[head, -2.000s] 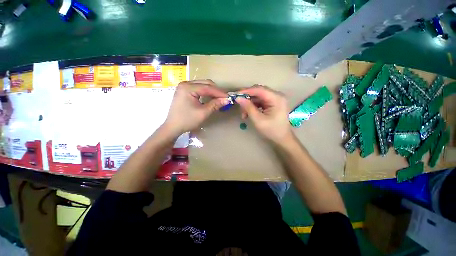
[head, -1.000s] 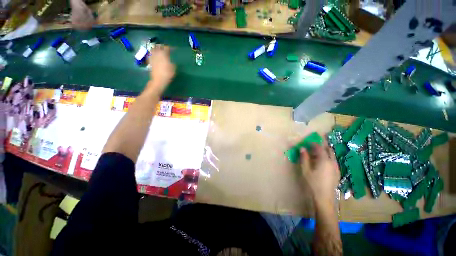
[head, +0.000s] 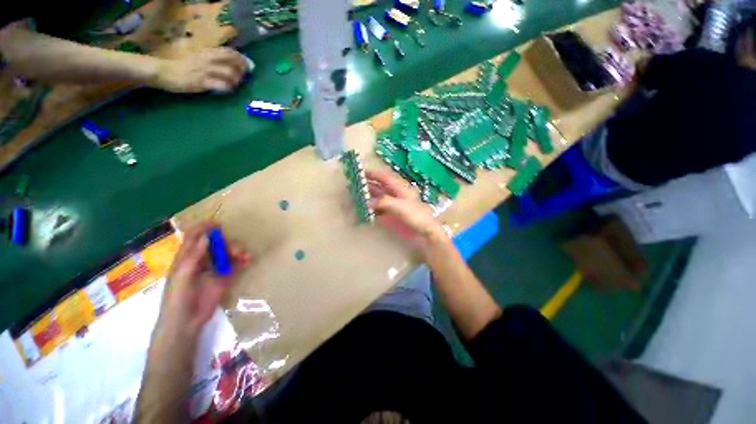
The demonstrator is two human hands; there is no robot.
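My left hand [head: 199, 265] holds a blue battery [head: 219, 251] in its fingers over the left part of the brown cardboard [head: 331, 273]. Its leads are not clear. My right hand [head: 398, 203] holds a circuit board panel [head: 357, 186] upright by its right side, with the rows of silver and white parts showing, just below the post. The board pile [head: 464, 132] lies to the right of the post. Two small round green scraps [head: 284, 204] lie on the cardboard between my hands.
A chipped grey-white post [head: 325, 83] stands behind the cardboard. Battery-and-board assemblies [head: 265, 109] lie on the green belt [head: 191, 157]. Another person's hand [head: 207, 69] reaches over the belt. Printed sheets [head: 124, 331] lie left. An open carton [head: 572, 62] and another person are at right.
The view has turned right. My left hand has come back from the belt and now holds a blue battery. My right hand has lifted the panel, which now shows its parts side.
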